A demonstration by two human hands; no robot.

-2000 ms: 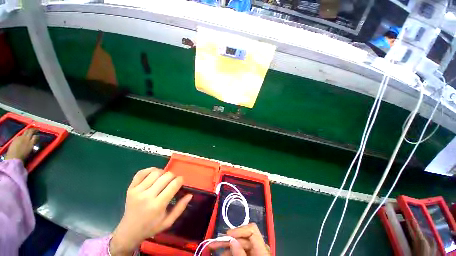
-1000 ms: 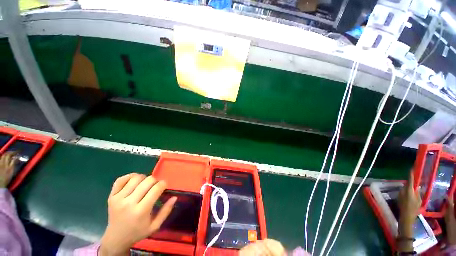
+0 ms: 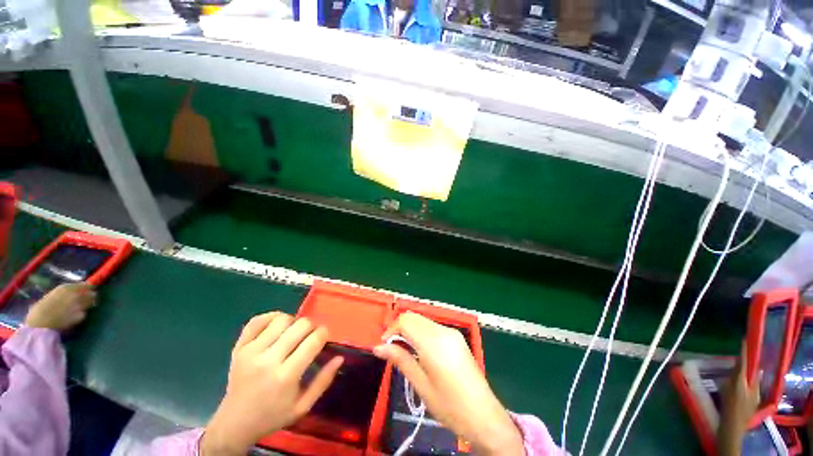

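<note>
A red tray (image 3: 343, 313) in front of me holds a dark tablet (image 3: 346, 392) shifted low, so the red floor shows above it. My left hand (image 3: 272, 378) rests on this tablet's left side, fingers spread. A second red tray (image 3: 477, 343) beside it on the right holds another dark tablet (image 3: 432, 436). My right hand (image 3: 437, 365) is over the upper part of that tray, thumb and fingers pinched around the end of a white cable (image 3: 412, 396). The fingers hide the plug. The cable hangs down over the right tablet.
Another person's hand (image 3: 61, 305) is at a red tray (image 3: 111, 258) at left. At right, another person's hand (image 3: 738, 405) holds an upright red tray (image 3: 768, 356). White cords (image 3: 624, 267) hang at right. A yellow sheet (image 3: 410, 151) is on the green wall.
My right hand has moved up from the bottom edge to the trays' top, with the cable end in its fingers. My left hand stays on the tablet. The camera view has shifted.
</note>
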